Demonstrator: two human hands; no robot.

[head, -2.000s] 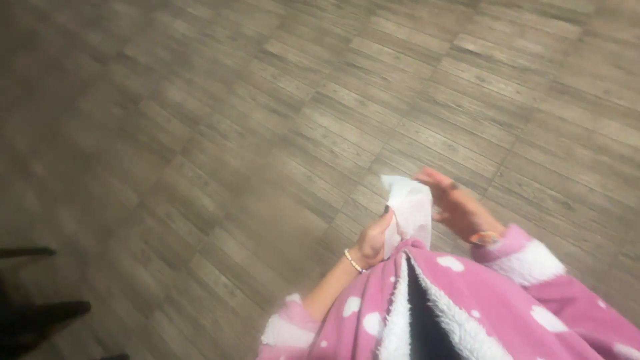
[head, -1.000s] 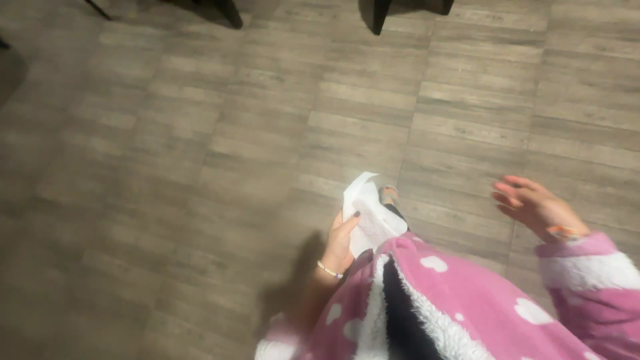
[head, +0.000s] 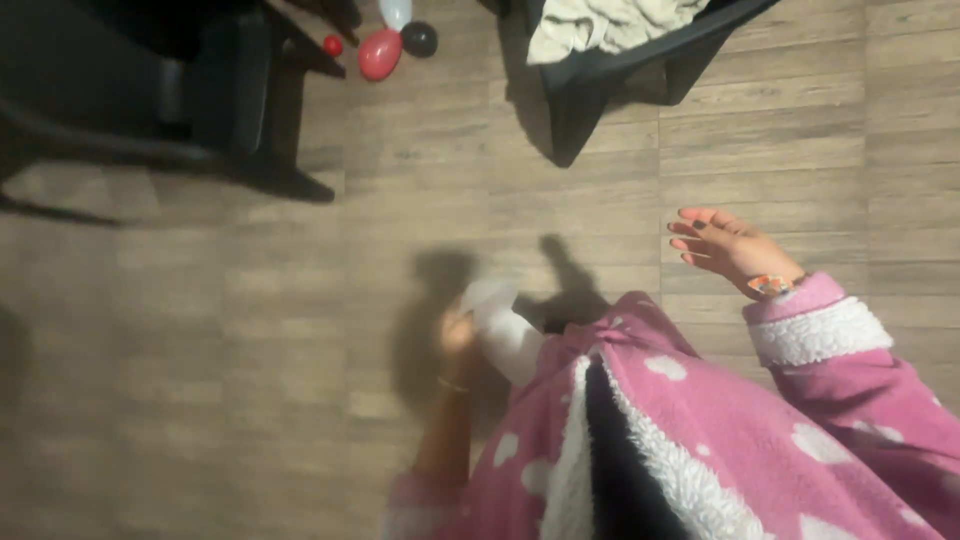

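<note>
My left hand [head: 459, 334], blurred, grips a thin white sheet, like a tissue or cloth [head: 506, 330], in front of the pink robe [head: 712, 420] with white hearts and fleece trim. A beaded bracelet is on that wrist. Out to the right, my right hand [head: 727, 244] hangs over the floor with its fingers apart and nothing in it. An orange and white patterned thing sits at its wrist, and dark polish shows on one nail.
Wood-look tiles [head: 285, 375] cover the floor. A black chair [head: 225, 112] stands at the upper left. Another black seat [head: 622, 64] at the top holds a crumpled cream cloth [head: 600, 26]. Between them lie a red balloon [head: 379, 55], a black balloon [head: 419, 39] and a white balloon [head: 396, 11].
My right hand was beside the white sheet two seconds ago and has moved away to the right. My left hand keeps hold of the sheet. The view has shifted, bringing chairs and balloons into sight.
</note>
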